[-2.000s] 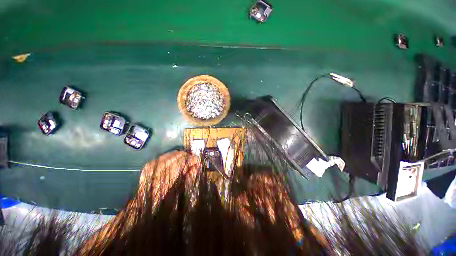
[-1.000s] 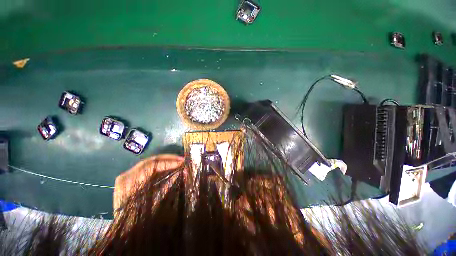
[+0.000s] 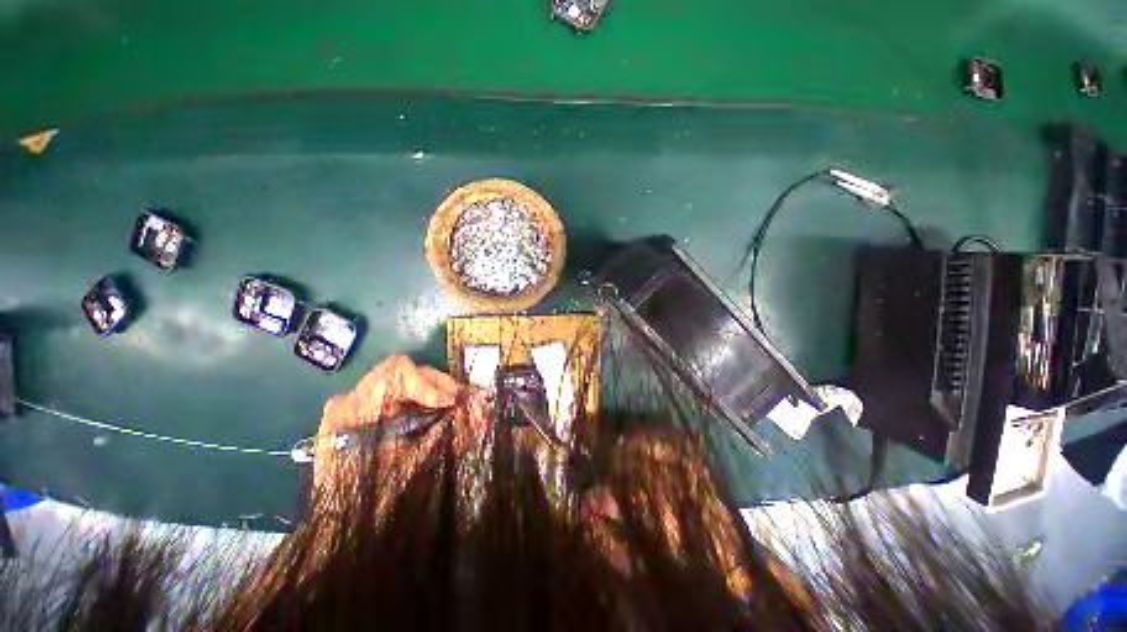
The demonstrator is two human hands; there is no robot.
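A small black electronic unit (image 3: 522,380) sits between two white strips on the tan fixture (image 3: 525,330). My left hand (image 3: 386,414), partly under hanging hair, holds a dark pen-like solder wire holder (image 3: 396,427) at the fixture's left side. A thin pale solder wire (image 3: 161,436) runs from the left edge to the holder's rear end. My right hand (image 3: 643,475) is largely hidden by hair at the lower right of the fixture. A thin dark tool, which looks like the soldering iron (image 3: 540,424), slants from there to the unit; its grip is hidden.
A round bowl of silvery shavings (image 3: 497,245) stands behind the fixture. A tilted black fan (image 3: 702,333) and a black ridged box (image 3: 921,352) stand right. Several loose units (image 3: 265,304) lie left. Others, including one unit (image 3: 984,79), lie on the green belt (image 3: 309,49).
My left hand was lower and farther left a second ago; it has moved up beside the fixture, and the holder now shows. The unit at the top of the belt has shifted left.
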